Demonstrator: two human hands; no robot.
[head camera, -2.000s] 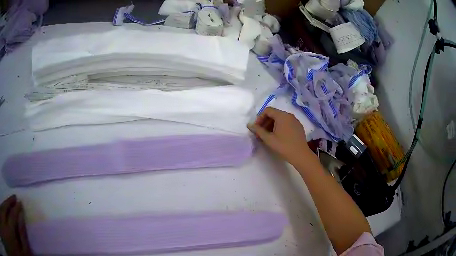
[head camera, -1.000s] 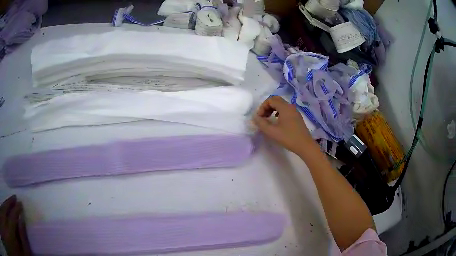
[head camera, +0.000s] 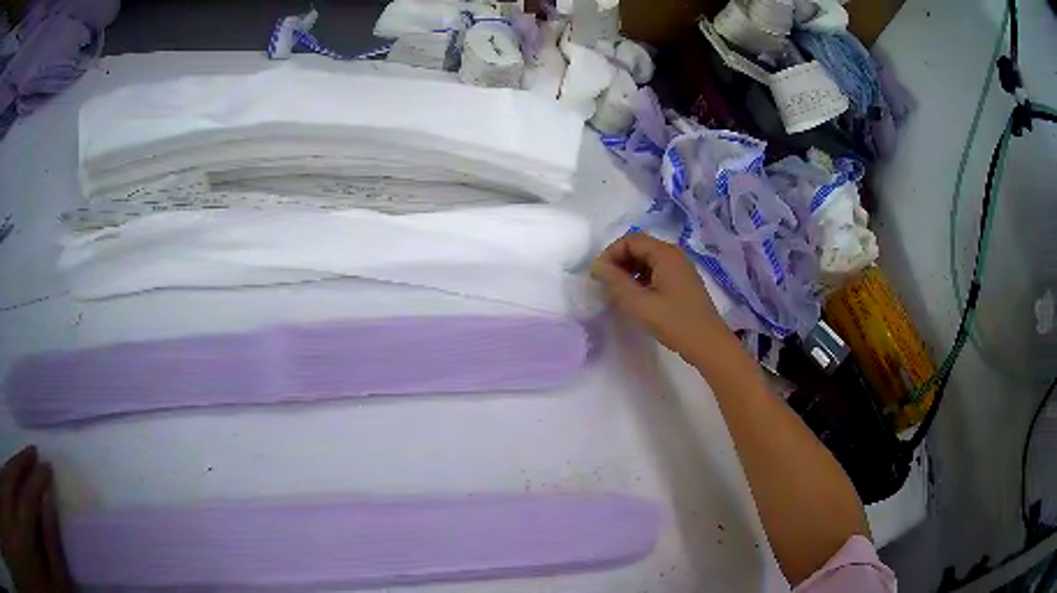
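Note:
My right hand (head camera: 649, 284) is at the right end of the white strips (head camera: 325, 249), its thumb and forefinger close together at their edge; whether it pinches a strip is too blurred to tell. The far lilac stack (head camera: 301, 368) lies just nearer than the white strips. The near lilac stack (head camera: 359, 539) lies closest to me. My left hand (head camera: 29, 515) is cut off by the left edge, beside the left end of the near lilac stack; its fingertips point up and its palm is hidden.
The large white stack (head camera: 325, 122) lies beyond the white strips. Blue-edged lilac pieces (head camera: 742, 220), a dark iron (head camera: 840, 405) and a yellow-orange block (head camera: 881, 342) are at right, with cables (head camera: 985, 232). Rolled white bundles (head camera: 493, 56) lie at the far edge.
My right hand has shifted slightly right from its place two seconds ago, staying by the white strips' right end. My left hand and the stacks look much the same.

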